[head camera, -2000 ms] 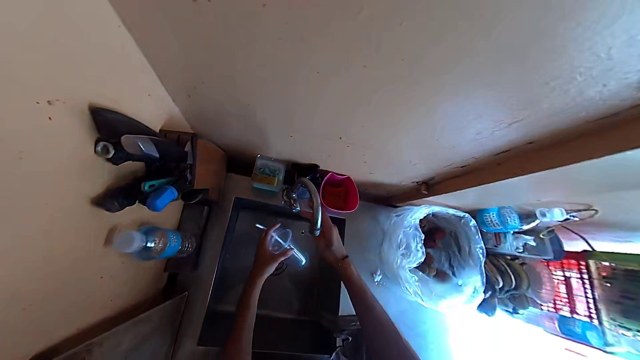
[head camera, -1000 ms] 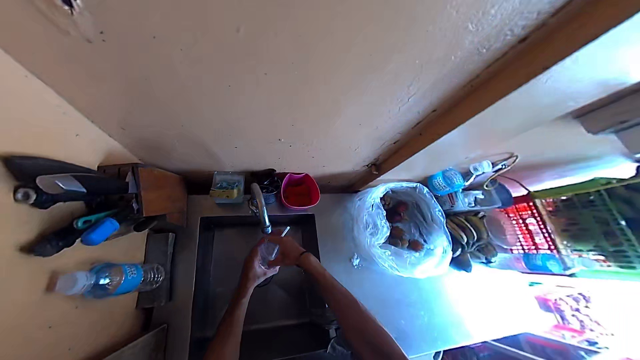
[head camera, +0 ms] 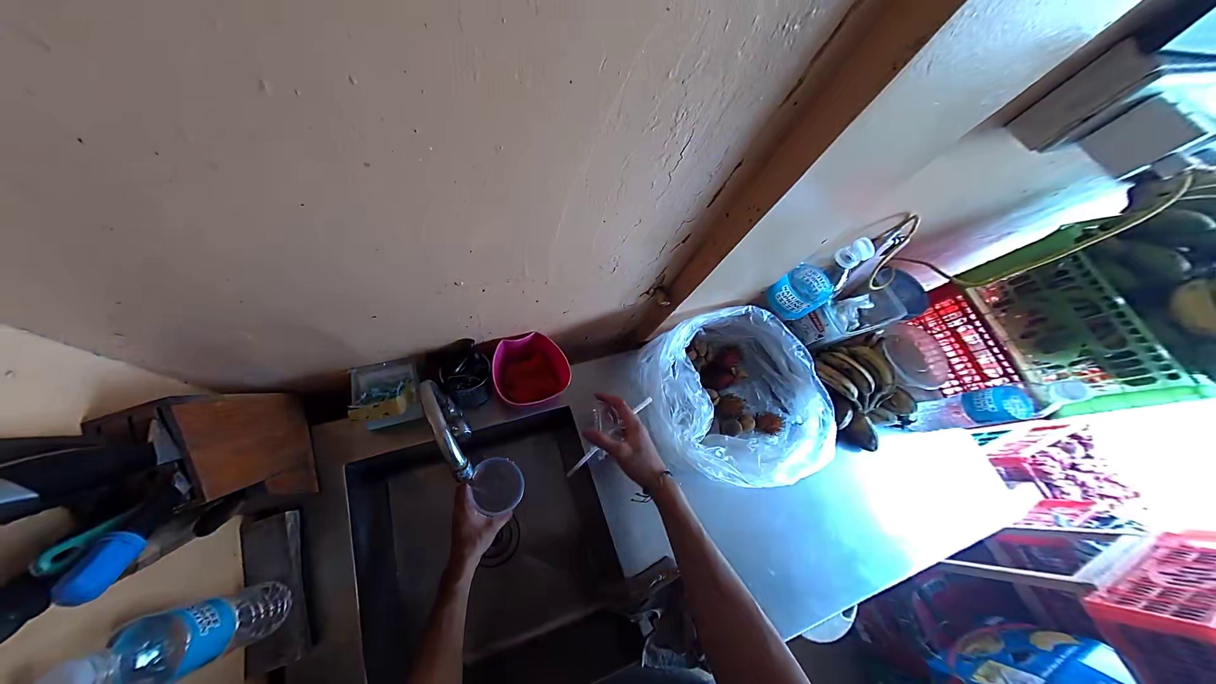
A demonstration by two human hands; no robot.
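Note:
My left hand (head camera: 475, 527) holds a clear plastic cup (head camera: 498, 486) right under the spout of the curved metal faucet (head camera: 443, 432), above the dark sink (head camera: 532, 598). Over the counter just right of the sink, my right hand (head camera: 627, 445) has its fingers spread beside a clear plastic lid (head camera: 606, 424) with a whitish straw (head camera: 584, 460) through it. Whether the fingers still touch the lid, I cannot tell. To the right of that hand stands a clear plastic bag (head camera: 779, 418) with fruit (head camera: 731, 408) inside.
Behind the sink are a pink container (head camera: 560, 372) and a small box (head camera: 384, 389). A wooden knife block (head camera: 247, 442) and a plastic bottle (head camera: 180, 636) are at left. Bananas (head camera: 860, 375), another bottle (head camera: 800, 291) and a red crate (head camera: 955, 332) lie beyond the bag.
My hands were together under the faucet a second ago and are now apart. The right hand has moved right to the counter beside the sink. The view has shifted.

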